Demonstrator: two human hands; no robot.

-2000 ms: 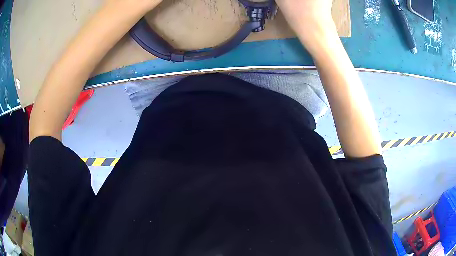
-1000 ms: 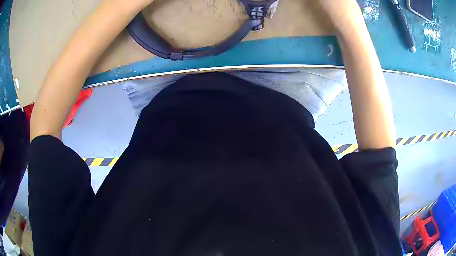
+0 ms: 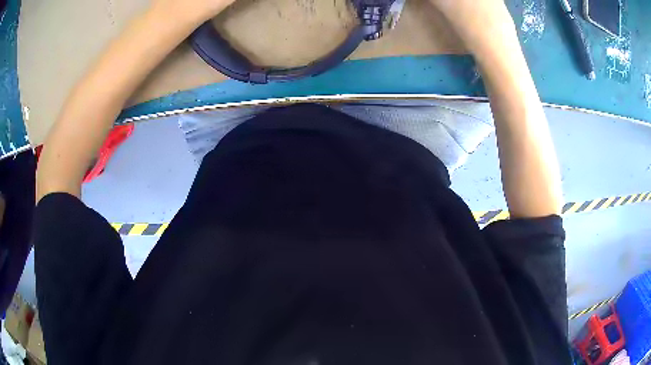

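Note:
A black headphone headband [image 3: 258,75] lies on the cardboard work mat [image 3: 160,82], its curve towards me and overhanging the mat's near edge. Its chunky black hinge joint [image 3: 372,20] is at the top edge of the view, with a small whitish piece [image 3: 394,14] beside it. My left forearm reaches to the band's left end, and my right forearm reaches up to the right of the joint. Both hands are cut off by the top edge; their fingers and anything in them are hidden.
On the green bench [image 3: 542,71] at right lie a thin black tool [image 3: 579,44] and a dark smartphone [image 3: 604,14]. Red [image 3: 602,335] and blue [image 3: 635,306] plastic items stand on the floor at lower right. A dark-clothed person's part shows at far left.
My right forearm has moved right, away from the joint, since the oldest frame, uncovering the whitish piece. The headband has shifted slightly right and up.

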